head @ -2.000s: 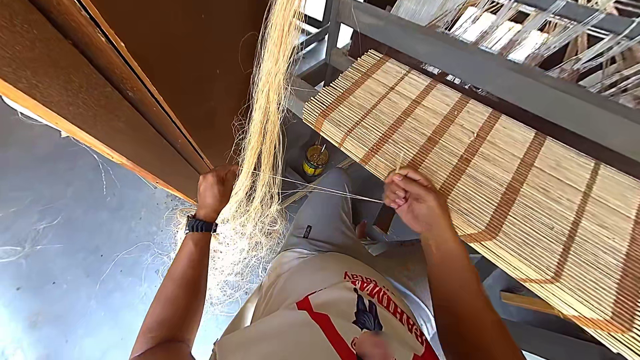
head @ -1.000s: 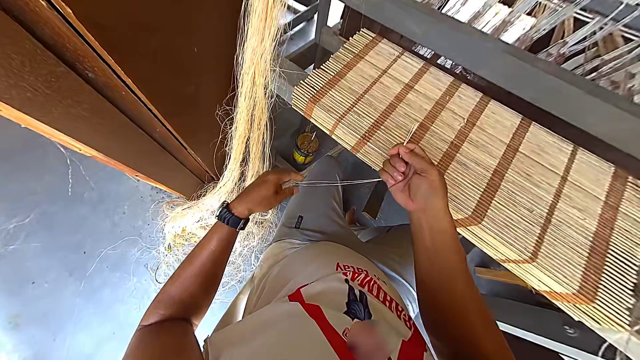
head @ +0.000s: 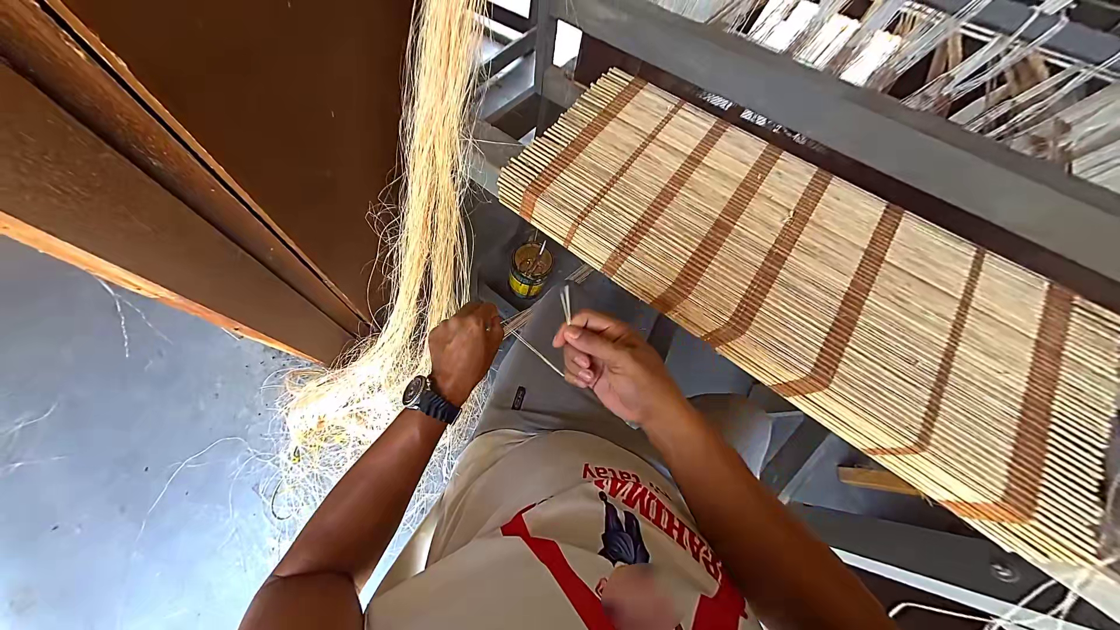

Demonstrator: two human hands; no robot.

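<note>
My left hand [head: 466, 350], with a watch on its wrist, is closed around pale plant fibre strands [head: 538, 353] that run across to my right hand. My right hand [head: 612, 363] pinches the strands between thumb and fingers, and their short ends stick up above the fingertips. Both hands are close together over my lap. Just left of my left hand hangs a long hank of loose straw-coloured fibre [head: 429, 192], its lower end tangled near the floor. To the right of my right hand lies a woven mat with brown stripes [head: 787, 262] on the loom.
A grey loom frame beam [head: 840, 114] crosses the upper right, with white threads [head: 1006, 87] behind it. A yellow and black can [head: 530, 268] stands beyond my knee. A brown wooden panel [head: 131, 201] rises at the left above the grey floor [head: 114, 437].
My hands have come closer together than two seconds ago, when strands stretched wide between them. The strand ends now stand up from my right fingertips.
</note>
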